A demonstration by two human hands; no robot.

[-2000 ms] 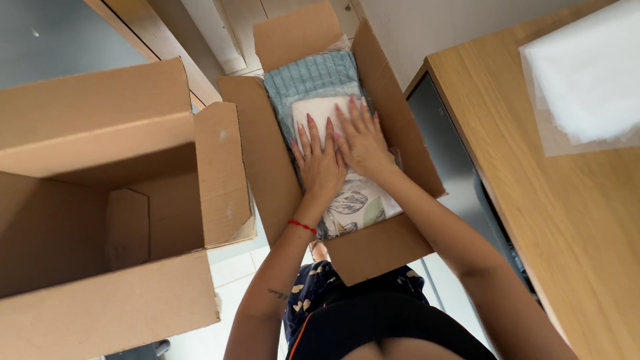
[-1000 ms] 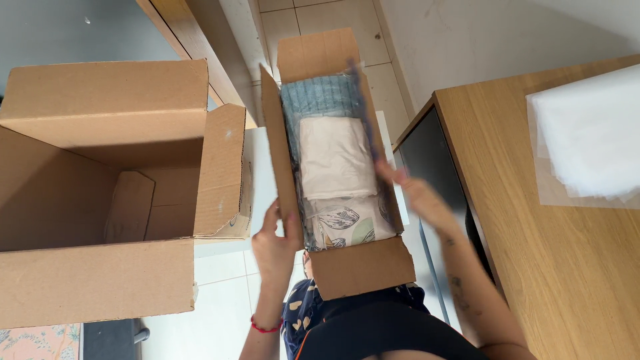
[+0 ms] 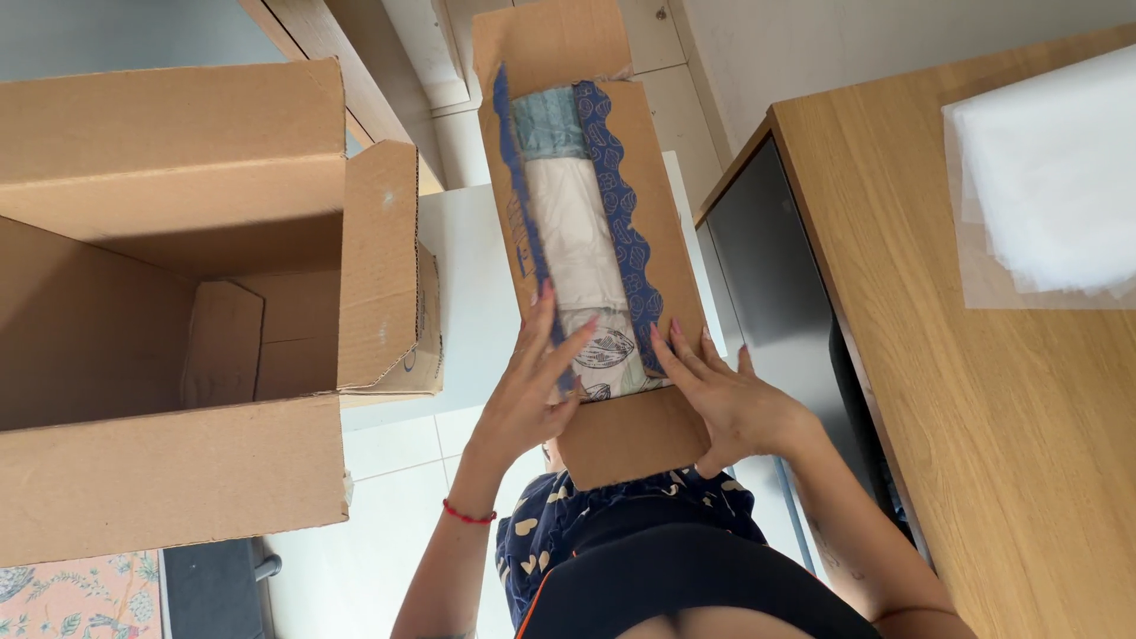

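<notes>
A narrow cardboard box (image 3: 595, 444) stands before me with its end flaps spread. Inside lie a blue-green ribbed textile (image 3: 548, 124), a folded white cloth (image 3: 577, 235) and a leaf-print fabric (image 3: 608, 351), which look wrapped in clear plastic. The right long flap (image 3: 648, 177), edged with a blue printed scalloped band, is folded inward over part of the contents. My right hand (image 3: 741, 404) rests on its near end, fingers spread. The left long flap (image 3: 506, 204) stands tilted up, and my left hand (image 3: 530, 390) is against its near end; whether the fingers grip it is unclear.
At the left is a larger open cardboard box (image 3: 169, 479). A wooden desk (image 3: 1003, 426) on the right bears a stack of translucent white sheets (image 3: 1056, 177). The narrow box rests on a pale surface (image 3: 461, 275). A patterned pink cloth (image 3: 80, 595) shows at the lower left.
Two seconds ago both hands pressed on the cloth in the box. Since then the right long flap has been folded inward over the contents, and both hands are now at the near ends of the long flaps.
</notes>
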